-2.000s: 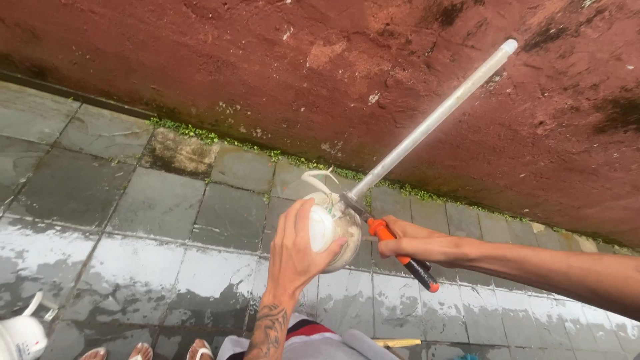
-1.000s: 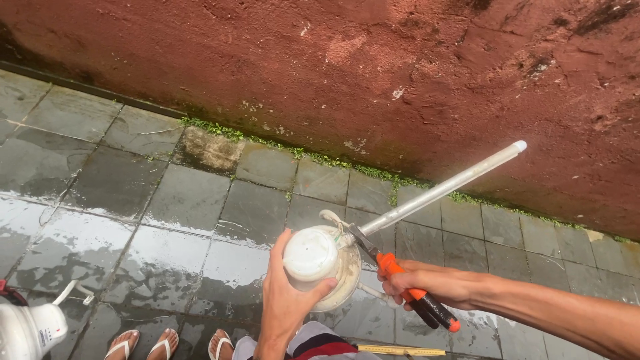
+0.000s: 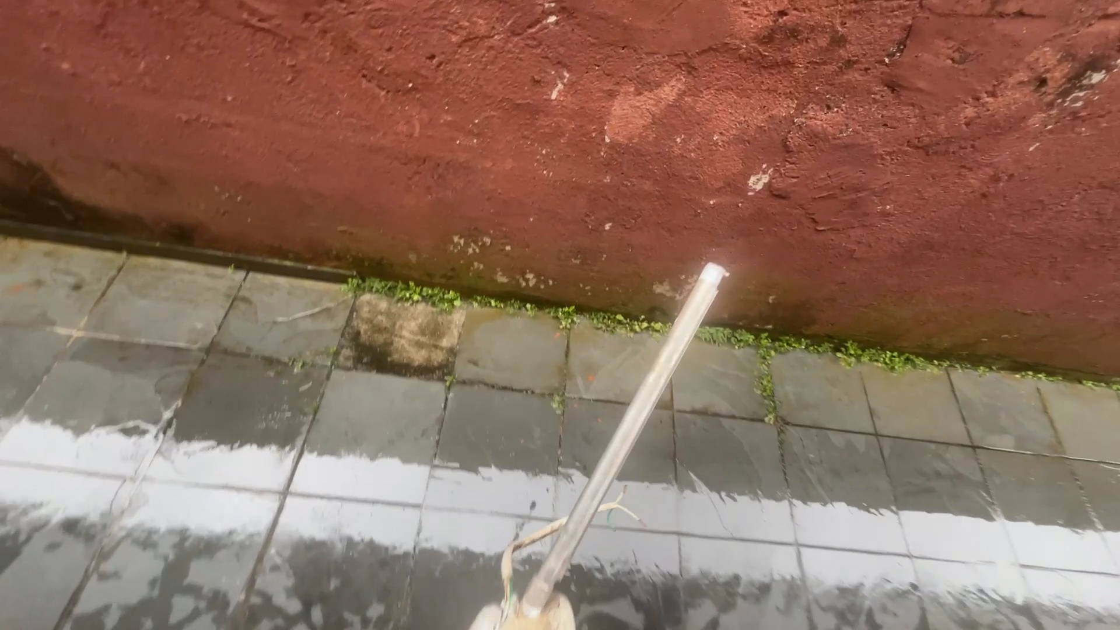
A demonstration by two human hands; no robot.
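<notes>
A long metal tube (image 3: pixel 623 442) with a white cap on its end slants up and to the right from the bottom edge. Its lower end joins a whitish rounded housing (image 3: pixel 553 614), of which only the top shows. A pale cable (image 3: pixel 531 540) loops out beside the tube, its thin wires spread at the tip. Neither my left hand nor my right hand is in the picture, so what they hold is hidden, and the orange-and-black pliers are out of view.
A rough red wall (image 3: pixel 560 149) runs across the upper part. Small green plants (image 3: pixel 420 294) grow along its foot. Wet grey stone tiles (image 3: pixel 376 411) cover the ground, with bright reflections on them.
Both hands and the pliers, seen on and beside the housing earlier, have left the picture. The view has shifted, and the tube and housing now sit lower in it, with the tube steeper.
</notes>
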